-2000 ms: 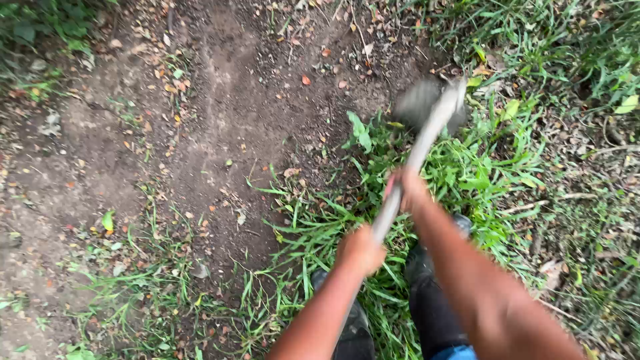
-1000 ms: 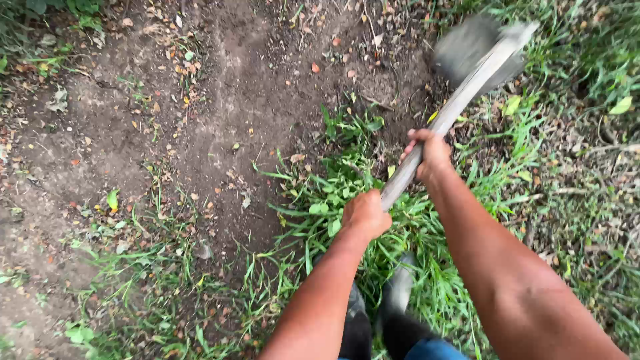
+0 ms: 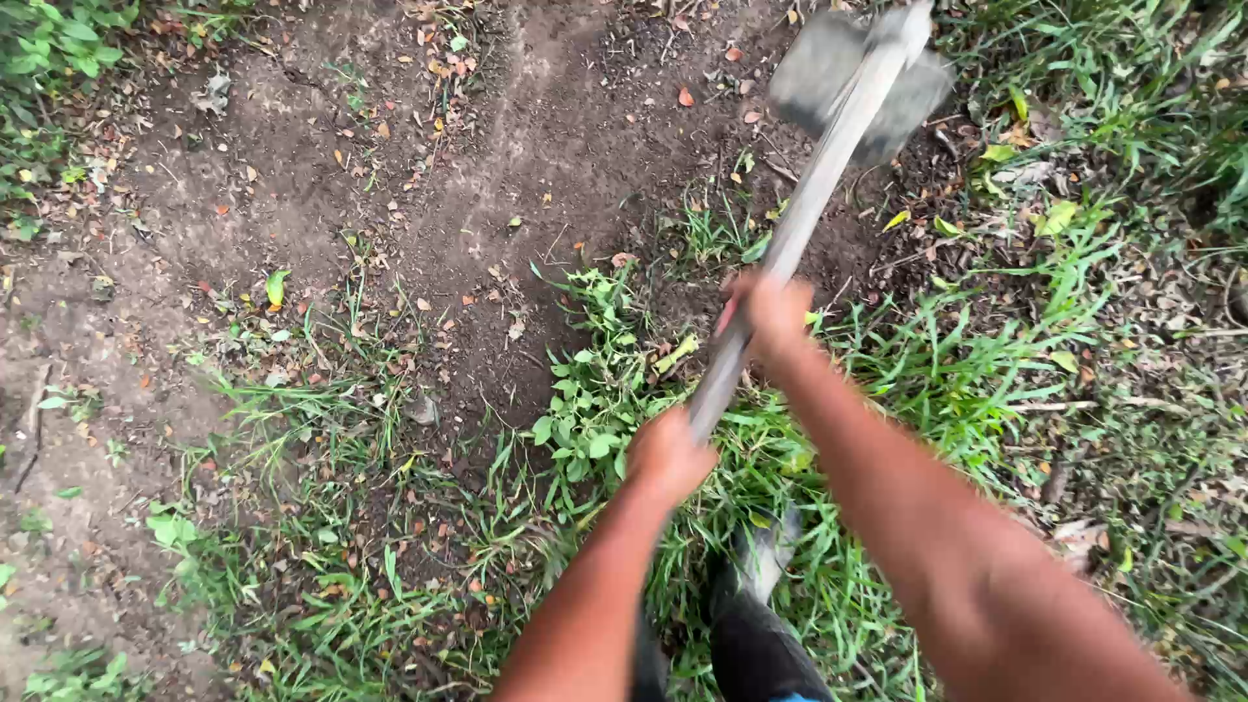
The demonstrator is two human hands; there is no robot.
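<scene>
A hoe with a long wooden handle (image 3: pixel 817 185) slants from the centre to the upper right. Its wide grey metal blade (image 3: pixel 814 73), blurred, is at the handle's far end over dark soil. My left hand (image 3: pixel 671 453) is closed round the handle's near end. Farther up the handle, my right hand (image 3: pixel 772 304) grips it too, its fingers partly hidden. Below the handle grow leafy green weeds (image 3: pixel 590 414) and long grass (image 3: pixel 936 380), close to both hands.
Bare brown soil (image 3: pixel 390 185) with scattered dry leaves spreads across the left and upper middle. A boot (image 3: pixel 765 561) stands in the grass below my hands. Twigs and leaf litter (image 3: pixel 1102 429) lie at the right, and a leafy plant (image 3: pixel 63 49) grows at the upper left.
Both hands stay on the hoe. The blade swung up and to the right between the first two frames. The grass around the soil patch below the blade looks thinner than in the first frame.
</scene>
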